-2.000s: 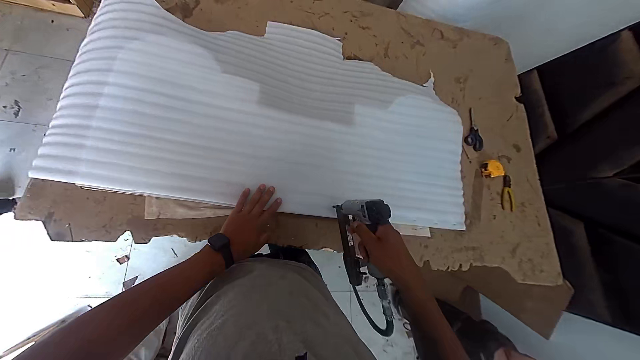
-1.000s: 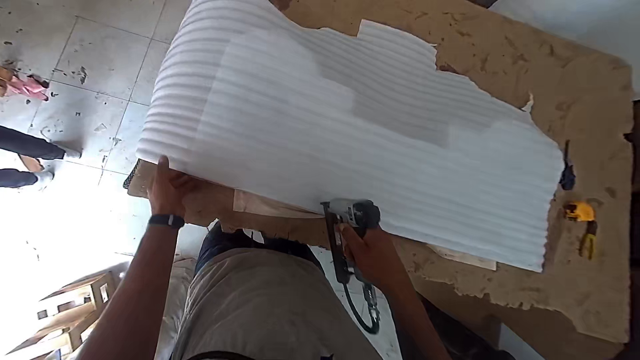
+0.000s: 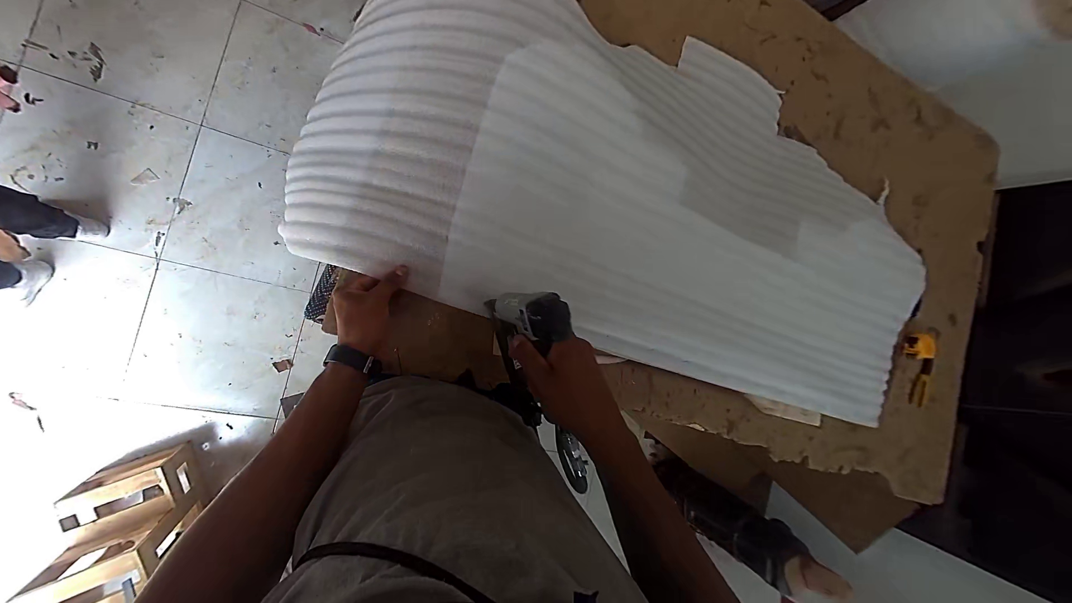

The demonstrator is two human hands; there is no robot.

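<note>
A white ribbed foam sheet [image 3: 603,209] lies over a brown fibreboard work surface [image 3: 946,209], its upper right edge ragged. My right hand [image 3: 565,381] grips a pneumatic stapler [image 3: 529,316], whose nose is at the foam's near edge. To the left, my left hand [image 3: 366,310] pinches the near edge of the foam between thumb and fingers, a dark band on its wrist. At the right of the board lie a yellow tape measure [image 3: 919,345] and yellow-handled pliers [image 3: 920,389].
Wooden frames [image 3: 126,519] stand on the tiled floor [image 3: 209,193] at lower left. Another person's feet [image 3: 50,243] are at the far left. Dark upholstery-like pieces [image 3: 1017,377] are at the right. Another person's limb [image 3: 745,532] shows below the board.
My left hand has moved left along the foam's near edge and now pinches it. The stapler has moved left along that edge in my right hand. The view has shifted left.
</note>
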